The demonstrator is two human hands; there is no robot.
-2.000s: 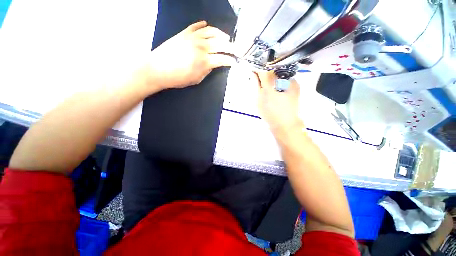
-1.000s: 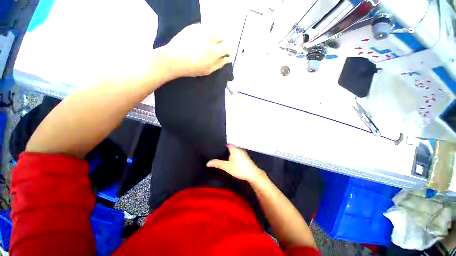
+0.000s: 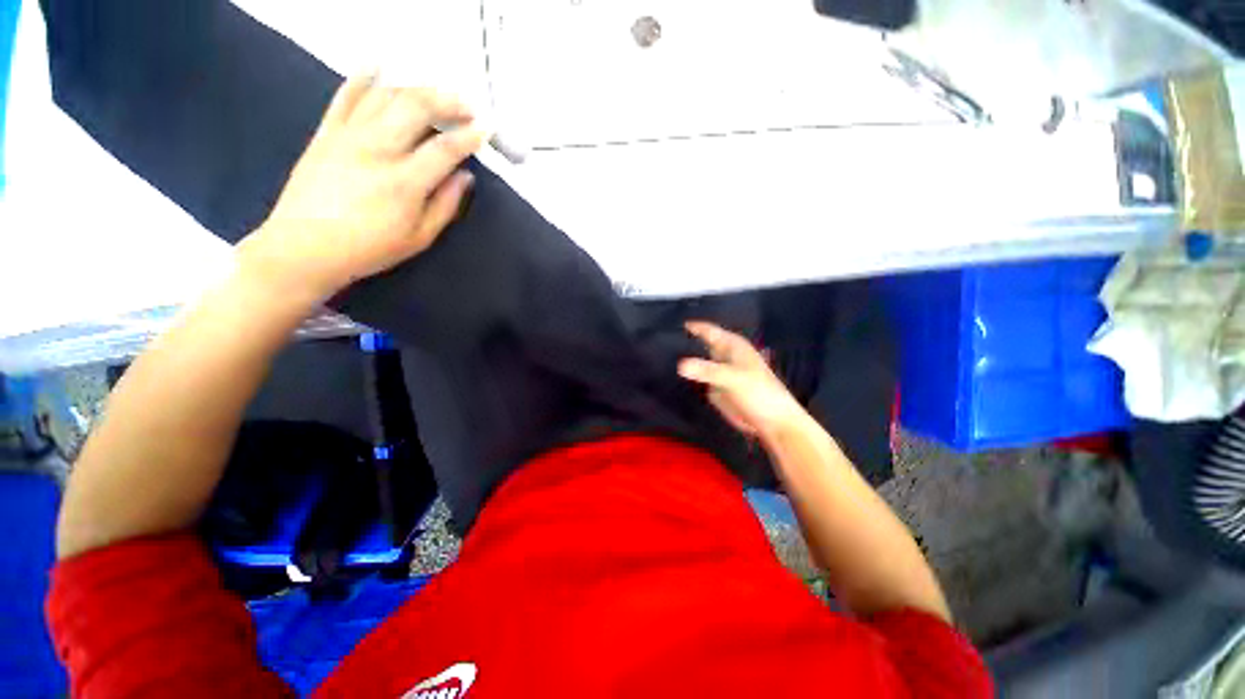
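A long black fabric panel (image 3: 526, 260) runs from the upper left of the white table (image 3: 765, 205) down over the front edge onto the lap. My left hand (image 3: 369, 184) lies on the panel at its right edge, fingers bent around or over that edge; whether it pinches the cloth I cannot tell. My right hand (image 3: 737, 382) is over the dark lap, right of the panel, with thumb and fingers apart and nothing seen in it. The machine head and needle are out of the picture.
Thin silver snips (image 3: 935, 85) lie on the table at the upper right, near part of a black pad (image 3: 868, 8). A blue bin (image 3: 1045, 352) stands below the table at right, beside cream cloth (image 3: 1177, 328). A tan-brown piece (image 3: 1207, 150) is at the table's right end.
The view has swung so the machine head left the picture. The panel now lies slanted from upper left to lap. My right hand has come away from the panel's edge and opened.
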